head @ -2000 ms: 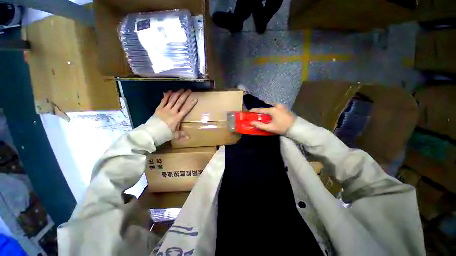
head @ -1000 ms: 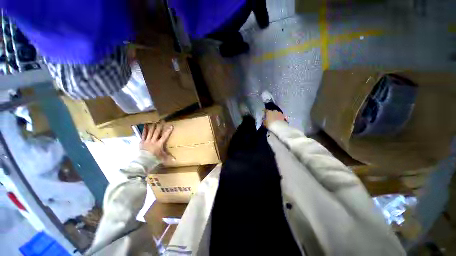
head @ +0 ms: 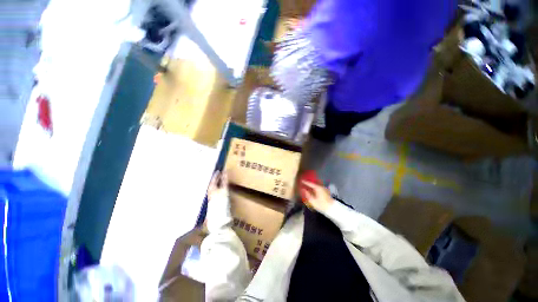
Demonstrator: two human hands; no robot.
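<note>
A brown inner carton (head: 263, 167) with dark printed characters lies on the green belt in front of me. A second printed carton (head: 255, 219) lies right beside it, nearer my body. My left hand (head: 218, 181) is at the left end of the first carton; blur hides whether its fingers press on it. My right hand (head: 317, 193) holds the red tape dispenser (head: 309, 179) just off the carton's right end. An open carton with clear-wrapped bagged products (head: 273, 112) stands beyond the first carton.
A co-worker in a purple-blue top (head: 377, 53) leans in at the upper right. A white worktop (head: 156, 194) and a blue tote (head: 32, 236) are on the left. Large open cartons (head: 460, 118) stand on the floor at right, near yellow floor lines (head: 402, 168).
The view has swung, showing more of the worktop and tote. The front carton now shows a printed side. The red tape dispenser is visible again in my right hand, near the carton.
</note>
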